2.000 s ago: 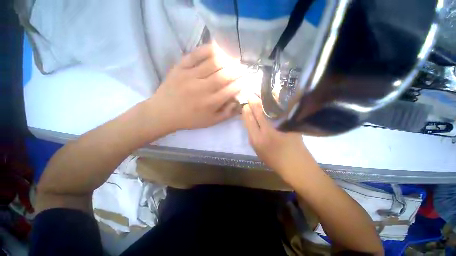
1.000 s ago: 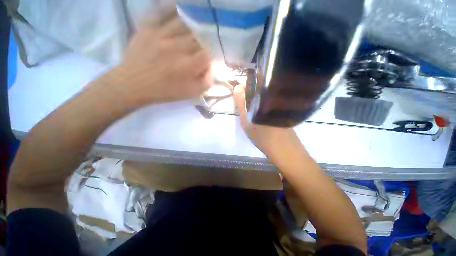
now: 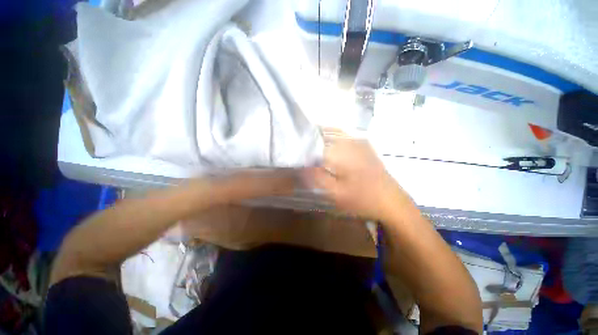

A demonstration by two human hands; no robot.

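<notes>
A white cloth (image 3: 157,91) with tan edges lies in raised folds left of the needle area and reaches the table's front edge. My right hand (image 3: 354,175) is blurred, its fingers closed on the cloth's right corner in front of the machine. My left hand (image 3: 285,183) is strongly blurred at the cloth's front edge, close to my right fingers; its grip cannot be told. The white sewing machine (image 3: 472,78) has a blue stripe and JACK lettering. Lamp glare hides the needle and presser foot.
The white table (image 3: 485,190) has a grey ribbed front edge. A thread tension knob (image 3: 410,73) and a small dark clip-like part (image 3: 530,163) are at the right. Below the table are crumpled white pieces (image 3: 147,281) at left and a white bundle (image 3: 505,281) at right.
Both hands have moved from the needle area toward the front edge. The white cloth now spreads in folds farther forward and right. The view has shifted, showing more of the machine head.
</notes>
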